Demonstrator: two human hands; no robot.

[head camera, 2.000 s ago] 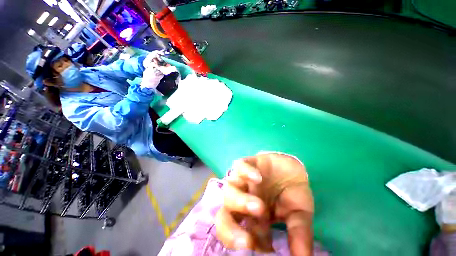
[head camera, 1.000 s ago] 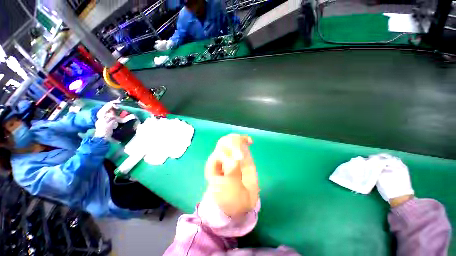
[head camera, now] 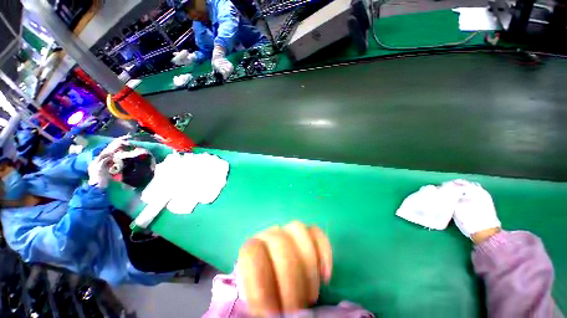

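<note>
My left hand (head camera: 283, 268) is bare, slightly blurred and held over the near edge of the green bench (head camera: 354, 248). Its fingers are curled close together, and nothing shows in it. My right hand (head camera: 477, 210) wears a thin white glove and rests on the bench at the right. Its fingertips are closed on the edge of a loose white glove (head camera: 426, 207), which lies flat to their left. The fingertips blend with the white cloth.
A white cloth pile (head camera: 189, 181) lies at the bench's left, beside a seated worker (head camera: 68, 217) in blue. A red-orange post (head camera: 152, 118) stands behind it. The dark green conveyor (head camera: 373, 118) runs beyond the bench. Another worker (head camera: 214, 25) handles boards (head camera: 258, 61) on the far side.
The view has swung right, bringing my gloved right hand fully into sight on the white glove. My left hand has turned and curled its fingers, and now sits lower than a second ago.
</note>
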